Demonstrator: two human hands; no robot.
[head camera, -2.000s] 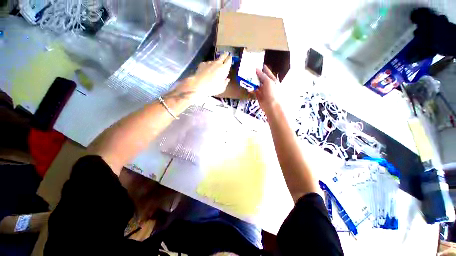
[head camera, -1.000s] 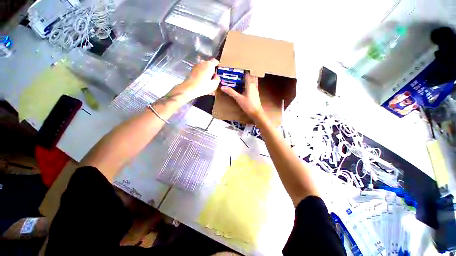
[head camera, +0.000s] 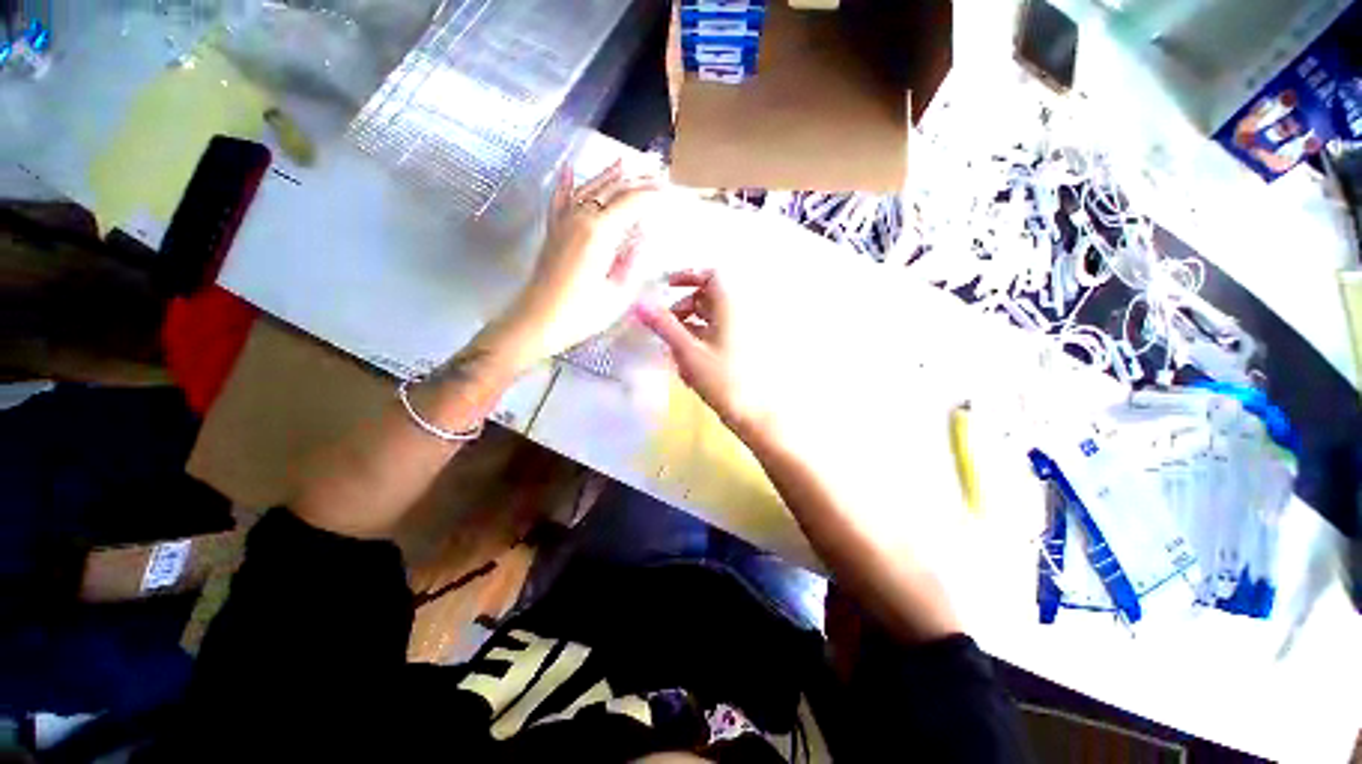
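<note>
My left hand (head camera: 586, 257) is raised over the table with its fingers partly spread. My right hand (head camera: 693, 332) is just right of it, with thumb and fingertips close together. Something faint and clear or whitish seems to lie between them, but glare hides it. Part of the clear ribbed inserts (head camera: 595, 355) shows below my hands. A pale-yellow sheet (head camera: 720, 466) lies nearer me. The open brown carton (head camera: 792, 138) holds blue-ended boxes (head camera: 723, 39) along its left side.
Tangled white cables (head camera: 1068, 261) lie right of the carton. White-and-blue retail boxes (head camera: 1135, 500) overlap at right, with a yellow strip (head camera: 964, 460) beside them. More clear inserts (head camera: 478, 105) lie back left. A dark phone-like object (head camera: 214, 214) lies at the left table edge.
Both hands have left the carton and come nearer me, over the clear inserts. The blue-ended boxes stay inside the carton. The view has shifted, so the carton sits higher in the picture.
</note>
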